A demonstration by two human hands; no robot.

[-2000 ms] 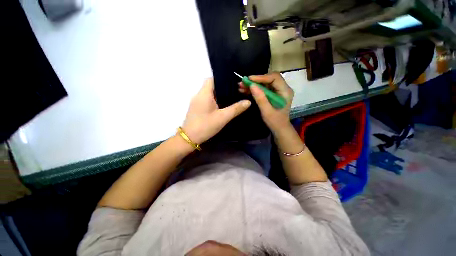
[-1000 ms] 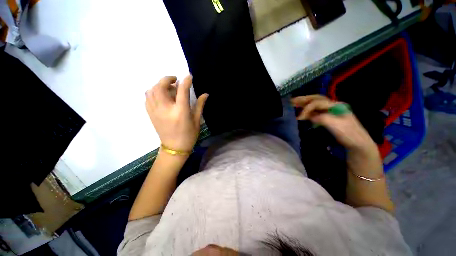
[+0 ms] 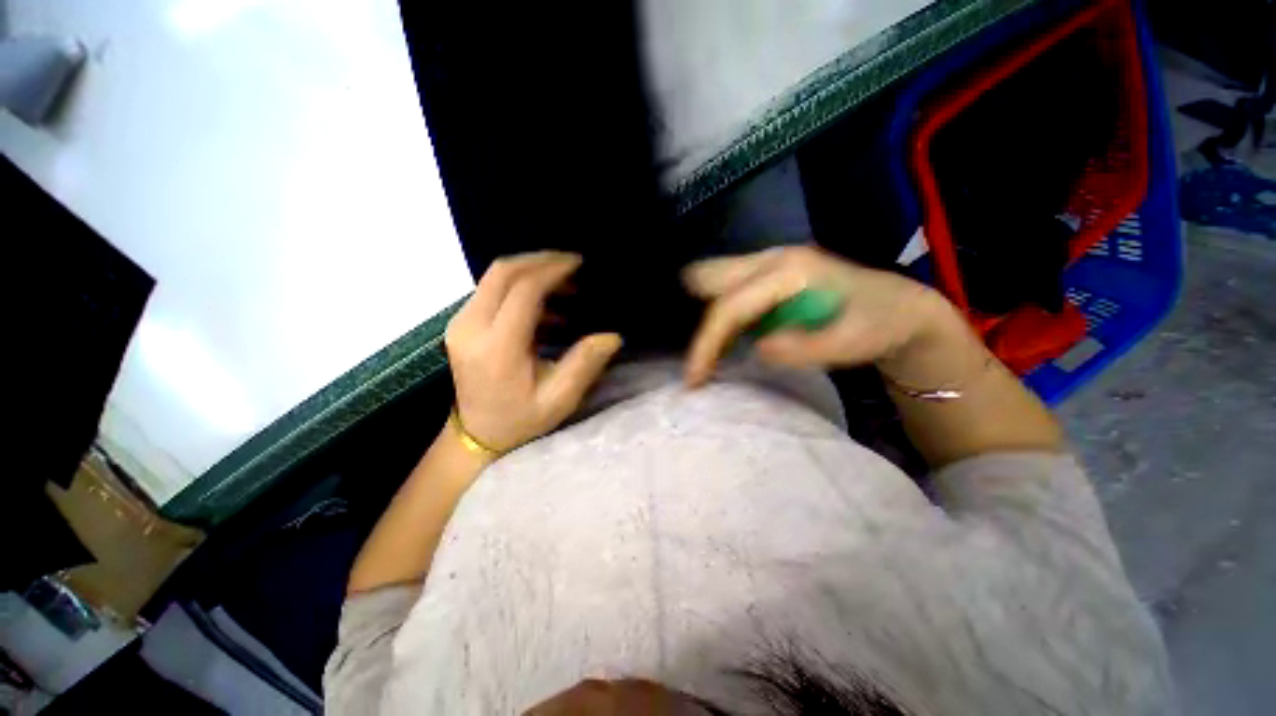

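A black garment panel [image 3: 546,140] lies over the white table and hangs over its green edge to my lap. My left hand [image 3: 525,350] is at the panel's lower left edge, thumb and fingers apart; whether it pinches the cloth is unclear. My right hand [image 3: 812,315] is at the panel's lower right side, blurred, with the green-handled awl [image 3: 800,311] held in the palm. The awl's metal point does not show. The sewing machine is out of the picture.
Black panels [image 3: 63,336] lie at the table's left end. A pale grey offcut [image 3: 39,77] is at the upper left. The white table [image 3: 280,182] has a green edge. Right of my lap stands a blue basket [image 3: 1164,266] with a red inner basket [image 3: 1150,126] holding dark cloth.
The view has shifted down, so the machine and phone are gone from it. Both hands have moved down along the panel to its near end; the right hand has come back inward from the right.
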